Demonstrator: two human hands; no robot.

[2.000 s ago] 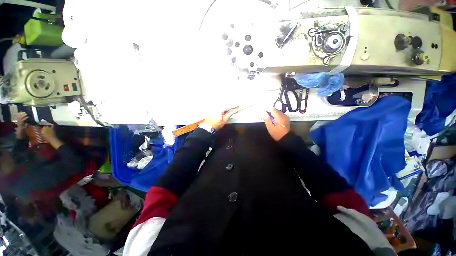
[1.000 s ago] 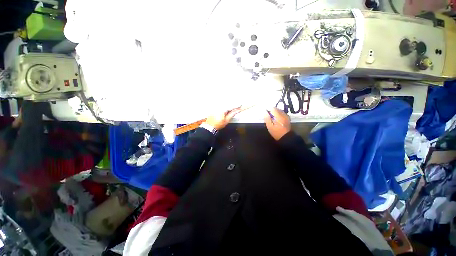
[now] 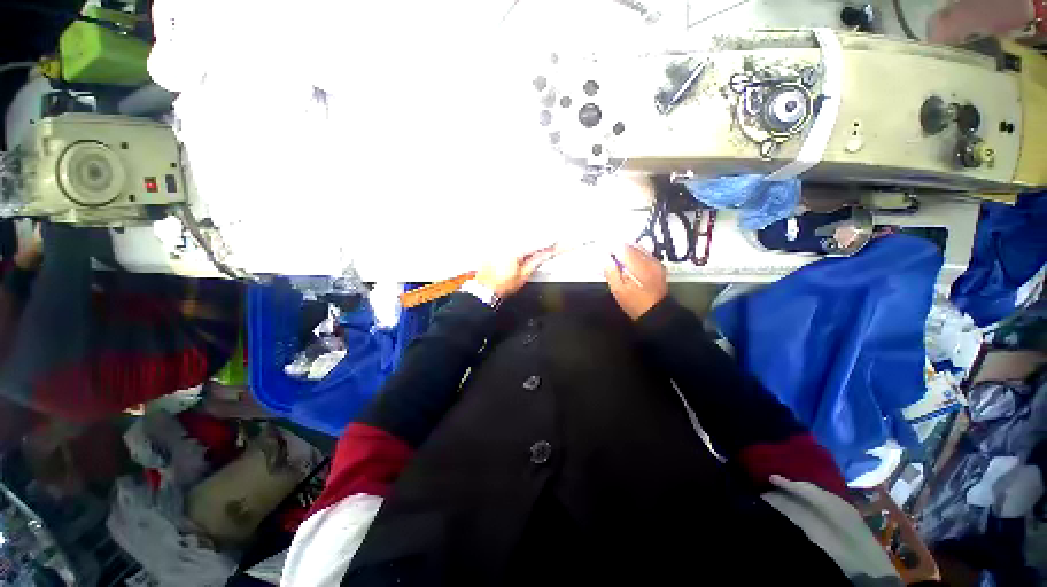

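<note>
My left hand (image 3: 502, 275) is at the table's front edge, closed around a narrow orange-brown wooden ruler (image 3: 439, 291). One end of the ruler sticks out to the left past the wrist; a thin part of it shows beyond the fingers. My right hand (image 3: 637, 281) is a little to the right, its fingers pinching a small thin marking tool (image 3: 620, 265). Overexposed white fabric (image 3: 379, 138) lies in front of both hands; its edges cannot be told from the white tabletop.
The cream sewing machine (image 3: 884, 120) is at the right, with black-handled scissors (image 3: 677, 233) below its head. Blue fabric (image 3: 844, 338) hangs at right. A blue basket (image 3: 266, 373) with offcuts is below left. A second machine (image 3: 109, 172) and a person's sleeve (image 3: 69, 298) are at far left.
My hands have hardly moved and keep the ruler and the thin tool. The other person's hands, visible earlier at far left, have shifted left, and a dark sleeve now hangs there.
</note>
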